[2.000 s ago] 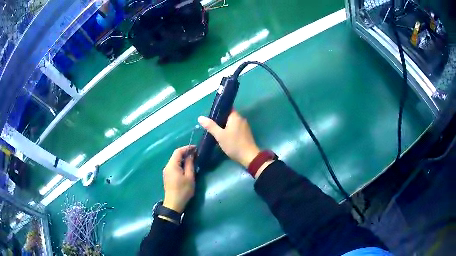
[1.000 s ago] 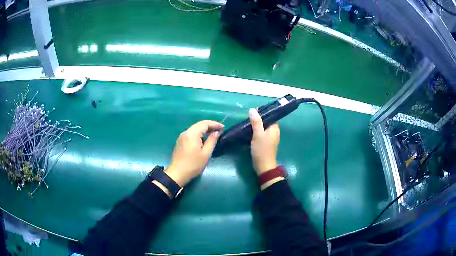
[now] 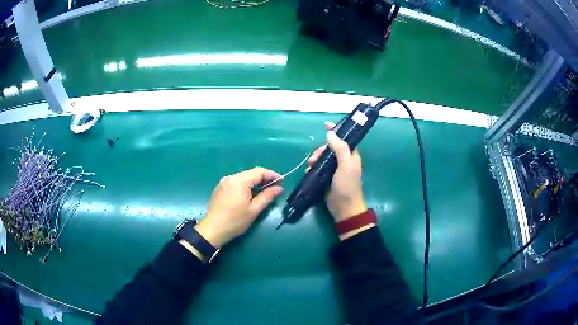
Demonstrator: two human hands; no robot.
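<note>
The black electric screwdriver lies slanted across my right hand, which is closed around its body. Its thin bit points down-left and its cord leaves the upper end. My left hand holds a single pale sensor lead between thumb and fingertips, left of the screwdriver. The lead curves up and right toward my right fingertips; whether they touch it is unclear. A screw cannot be made out.
A pile of purple-white sensor leads lies at the left. A white ring sits by the white rail. Beyond the rail stands a black module. The thick cord runs down the right side. A metal frame stands at right.
The view has turned. The screwdriver's bit end has swung down and away from my left fingertips, and now shows clearly. The pale lead now shows stretched between my hands.
</note>
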